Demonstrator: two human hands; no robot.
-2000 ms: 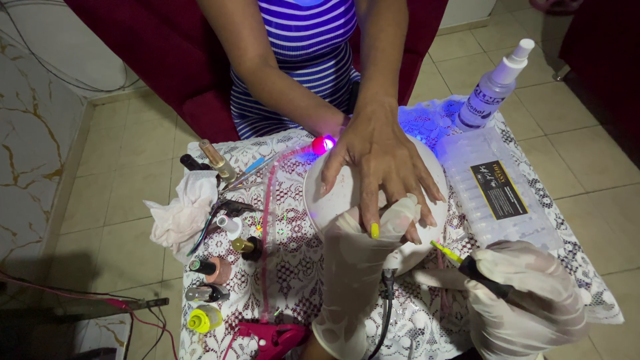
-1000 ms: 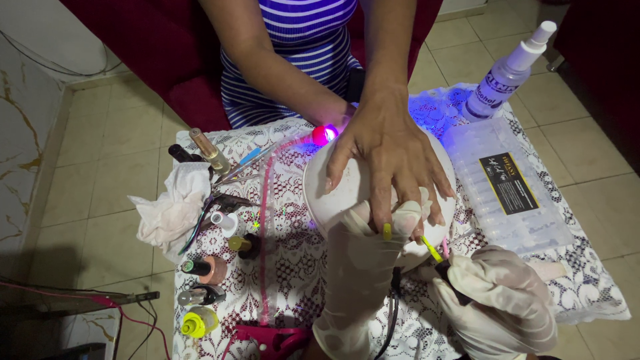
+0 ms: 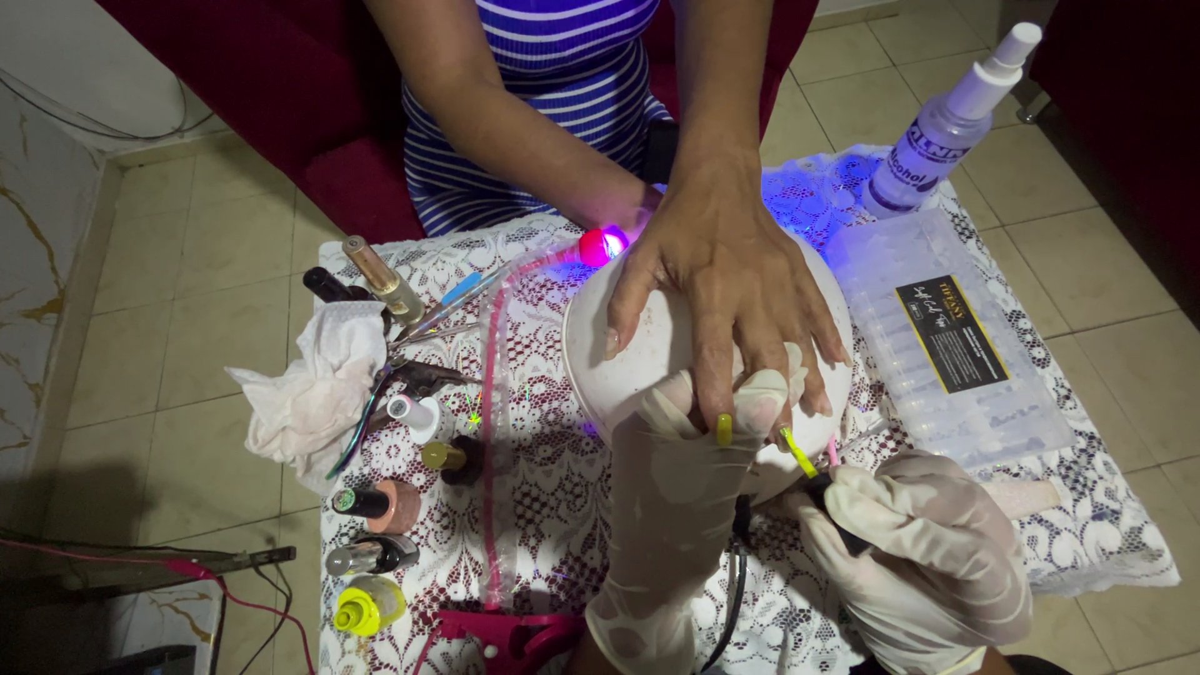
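Observation:
My gloved left hand [image 3: 694, 469] holds a finger of another person's hand [image 3: 741, 272], which lies spread over a round white nail lamp [image 3: 600, 347]. One held nail [image 3: 724, 429] is painted yellow. In my gloved right hand [image 3: 909, 553] is the black cap of a nail polish brush [image 3: 799, 453]; its yellow-coated tip touches or nearly touches the nail of the neighbouring finger. An uncapped yellow polish bottle [image 3: 370, 605] stands at the table's lower left. The person's other hand is mostly hidden behind the lamp, near a small glowing red light [image 3: 600, 246].
Several polish bottles [image 3: 389, 506], a crumpled white tissue [image 3: 314, 394] and metal nail tools [image 3: 361, 422] lie left on the lace tablecloth [image 3: 553, 525]. A clear nail-tip box [image 3: 1031, 412] and an alcohol spray bottle [image 3: 923, 150] are at right. A black cable [image 3: 736, 600] runs below the lamp.
My right hand has moved left with the brush, from a gap beside the fingers up to the neighbouring fingertip. My left hand keeps its hold on the person's finger.

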